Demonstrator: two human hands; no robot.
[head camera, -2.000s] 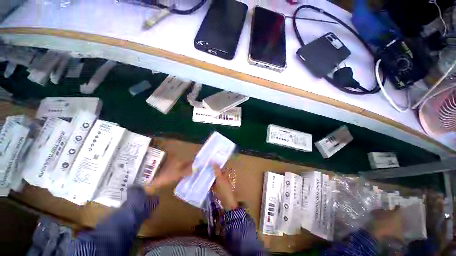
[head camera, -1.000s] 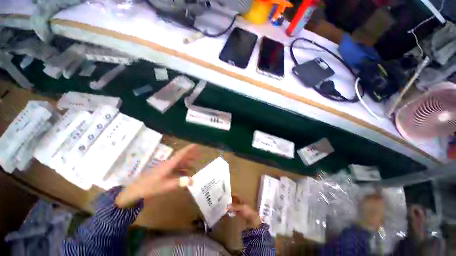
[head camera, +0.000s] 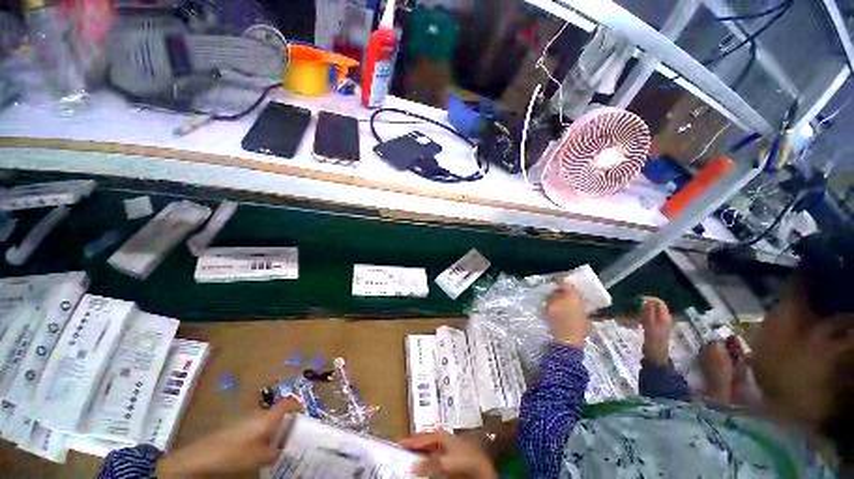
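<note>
A white printed retail box (head camera: 342, 453) is held low at the bottom edge of the view, partly cut off. My left hand (head camera: 225, 447) grips its left end. My right hand (head camera: 454, 457) grips its right end, with the fingers partly cut off by the lower edge. Just beyond the box, small accessories (head camera: 342, 398), thin white, silver and black pieces, lie heaped on the brown bench (head camera: 272, 339). A few small blue squares (head camera: 295, 359) lie beside the heap.
Rows of white boxes stand at left (head camera: 89, 370) and right (head camera: 459, 376). Loose boxes (head camera: 389, 281) lie on the green belt (head camera: 323, 234). The white shelf (head camera: 206, 154) holds phones, an adapter and a pink fan (head camera: 599, 154). A co-worker (head camera: 702, 435) at right handles clear film (head camera: 510, 313).
The view has swung right, bringing the co-worker into sight. The box has gone from upright to low and flatter. My left hand, open beside it earlier, now grips its end. The accessory heap is uncovered.
</note>
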